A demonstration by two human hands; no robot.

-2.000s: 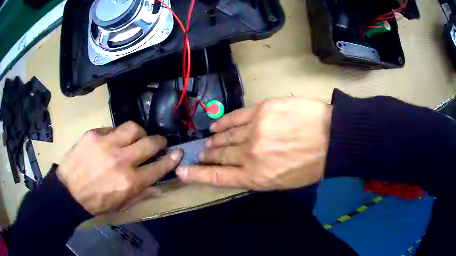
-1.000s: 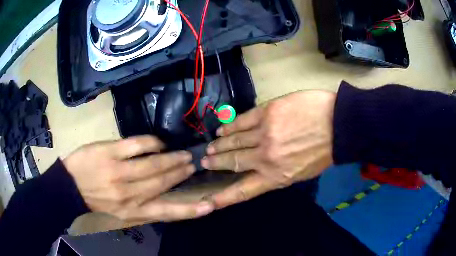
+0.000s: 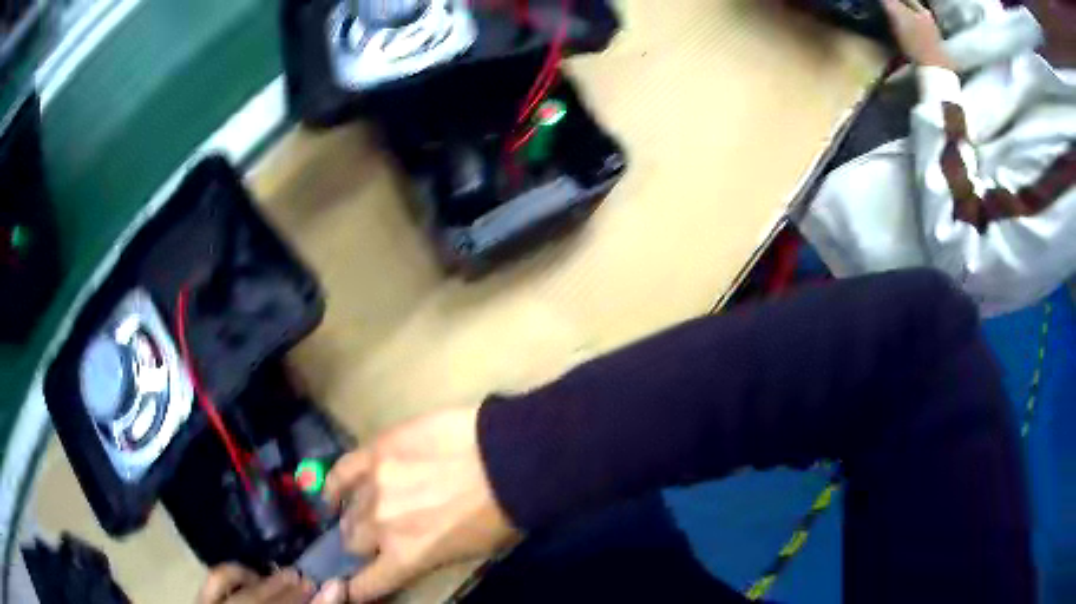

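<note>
The frame is blurred. A grey foam pad (image 3: 321, 557) lies along the near edge of the open rear housing (image 3: 207, 507) at the lower left. My right hand (image 3: 419, 501) has its thumb and fingers around the pad's right part. My left hand (image 3: 254, 586) is at the pad's left end, cut off by the bottom edge, so its grip is unclear. The battery (image 3: 310, 476) shows its green ring beside my right fingertips. Red wires (image 3: 212, 407) run to the front housing (image 3: 254, 289), which holds a silver speaker driver (image 3: 136, 383).
A second open speaker unit (image 3: 531, 218) stands farther back on the tan bench (image 3: 673, 153). Dark foam pieces (image 3: 71, 572) lie at the lower left. A green conveyor (image 3: 153, 106) curves along the left. A person in a pale jacket (image 3: 991, 153) sits at the upper right, one hand near a black housing.
The view has swung right, so the worked unit now sits lower left and tilted. The second unit and the neighbouring person show more. My hands remain at the rear housing's near edge.
</note>
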